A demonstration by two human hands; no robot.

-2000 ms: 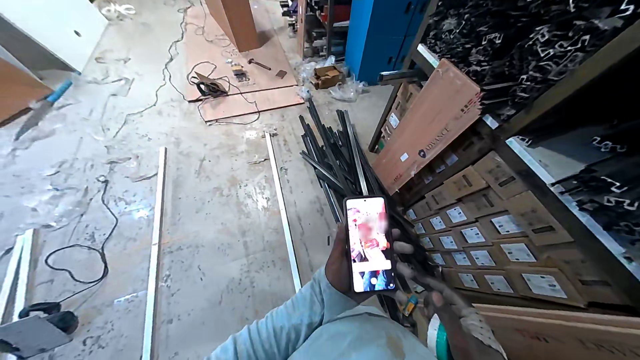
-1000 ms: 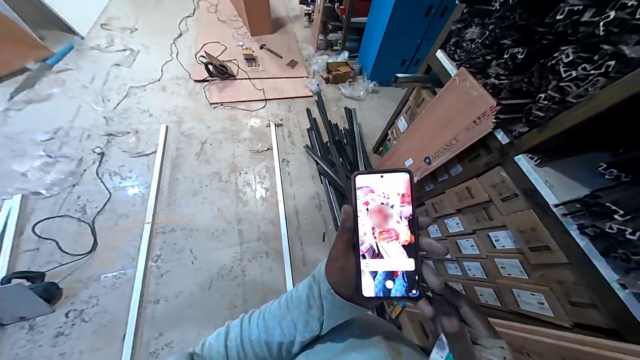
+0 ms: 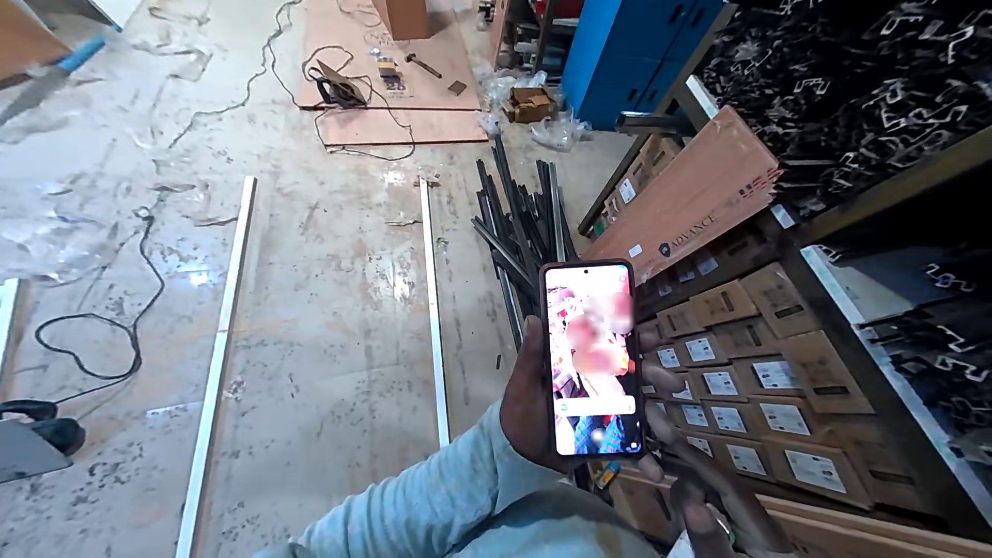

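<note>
A smartphone (image 3: 593,360) in a dark case is upright in my left hand (image 3: 531,403), its screen lit and facing me. The thumb lies along the phone's left edge, and fingertips show past its right edge. My right hand (image 3: 701,496) is just below and right of the phone, blurred, its fingers partly bent; whether it touches the phone or holds something white beneath it, I cannot tell. Behind the phone, dark metal profiles (image 3: 515,217) lie in a loose heap on the floor.
Long pale strips (image 3: 225,333) lie on the floor at left, near a corded power tool (image 3: 39,442). Plywood sheets (image 3: 457,124) bear a hammer (image 3: 423,65) and another corded tool (image 3: 337,87). A leaning board (image 3: 690,201), stacked cartons (image 3: 783,418) and racked profiles (image 3: 852,93) line the right side.
My right hand has dropped slightly away from the phone's lower right edge since one second ago. The phone stays in my left hand.
</note>
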